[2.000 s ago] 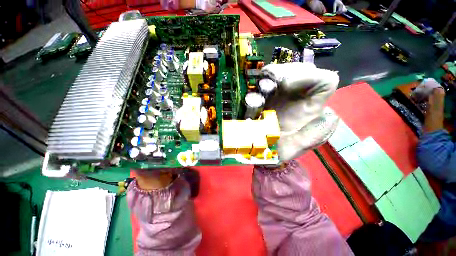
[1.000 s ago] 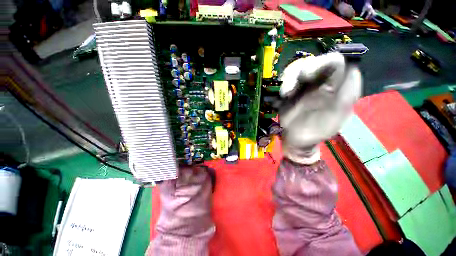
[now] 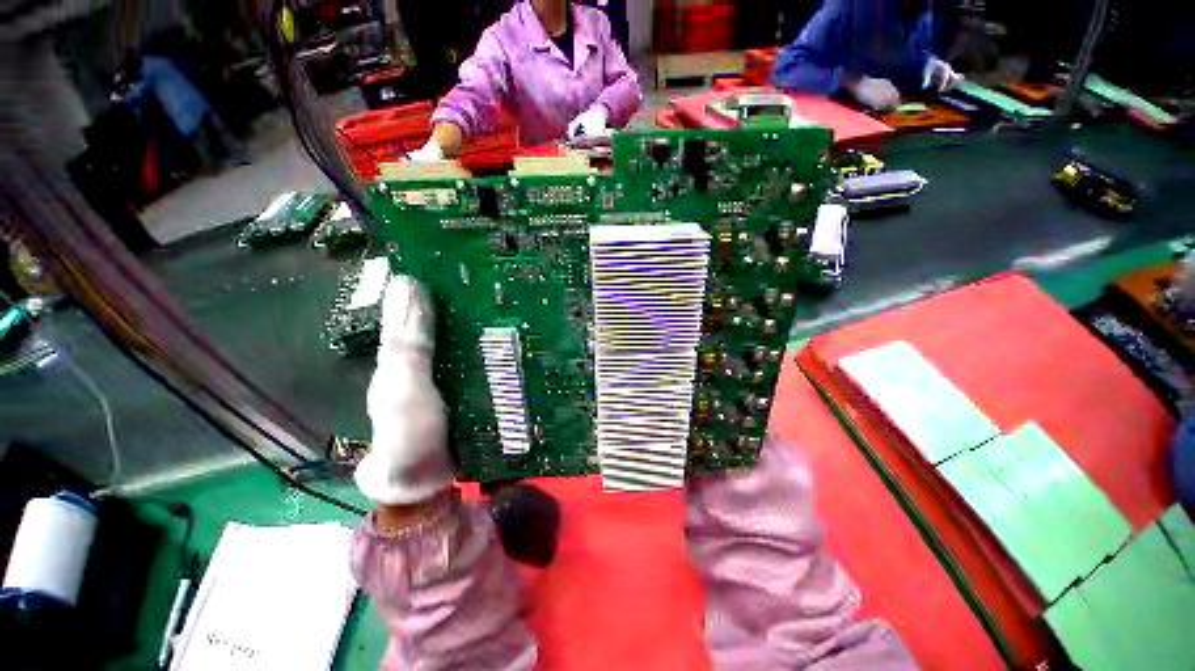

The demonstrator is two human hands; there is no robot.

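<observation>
A large green circuit board (image 3: 550,282) is held upright above the red mat (image 3: 603,590), its flat underside facing me. A long white finned heat sink strip (image 3: 645,354) and a shorter finned strip (image 3: 505,391) show on it. My left hand (image 3: 406,393), in a white glove, grips the board's left edge, its fingers partly behind the board. My right hand is hidden behind the lower right of the board; only its pink sleeve shows.
Stacked red boards with pale green cards (image 3: 1035,485) lie at the right. White paper sheets (image 3: 269,596) and a white roll-like object (image 3: 50,548) lie at the left. A dark conveyor (image 3: 917,249) carries smaller boards. Two people work beyond it; cables hang at the left.
The board has been turned from its component side to its underside. My left hand now shows at its left edge. My right hand, earlier beside the board's right side, is now hidden behind it.
</observation>
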